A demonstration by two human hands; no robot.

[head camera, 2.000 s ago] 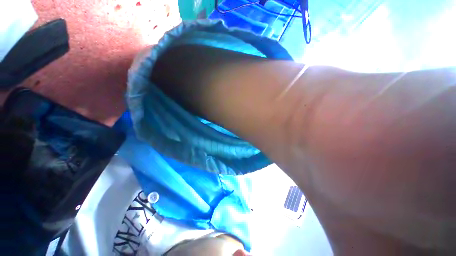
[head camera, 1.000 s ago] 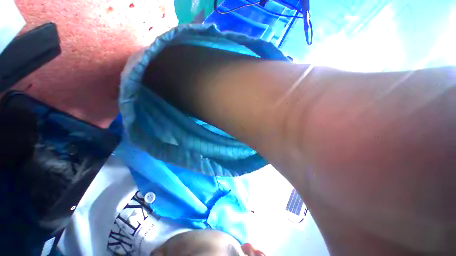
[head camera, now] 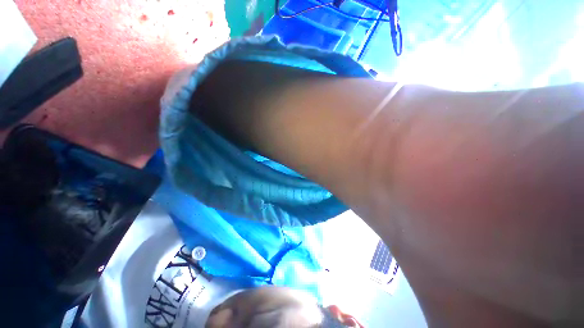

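Observation:
A bare forearm and wrist (head camera: pixel 384 154), very near the camera and blurred, come out of a light-blue elastic cuff (head camera: pixel 256 202) and run off the right edge. No fingers show, and I cannot tell which arm it is. My left hand and my right hand cannot be made out. A glossy black panel (head camera: pixel 105 186) lies at the left, cut off by the edge, with blurred reflections on it. A dark strip (head camera: pixel 41 83) lies above it beside a white sheet (head camera: pixel 14 40).
A speckled red-orange mat (head camera: pixel 121 70) spreads at upper left. A blue crate (head camera: pixel 307 32) with dark cords (head camera: pixel 394 29) is at the top. A person in a blue jacket (head camera: pixel 218 237) over a white lettered shirt (head camera: pixel 141 256) is at the bottom. A small gridded object (head camera: pixel 382 259) is beside the arm.
The view has shifted slightly. The person's head at the bottom has come further into view and moved right. The forearm, cuff and black panel keep nearly the same places.

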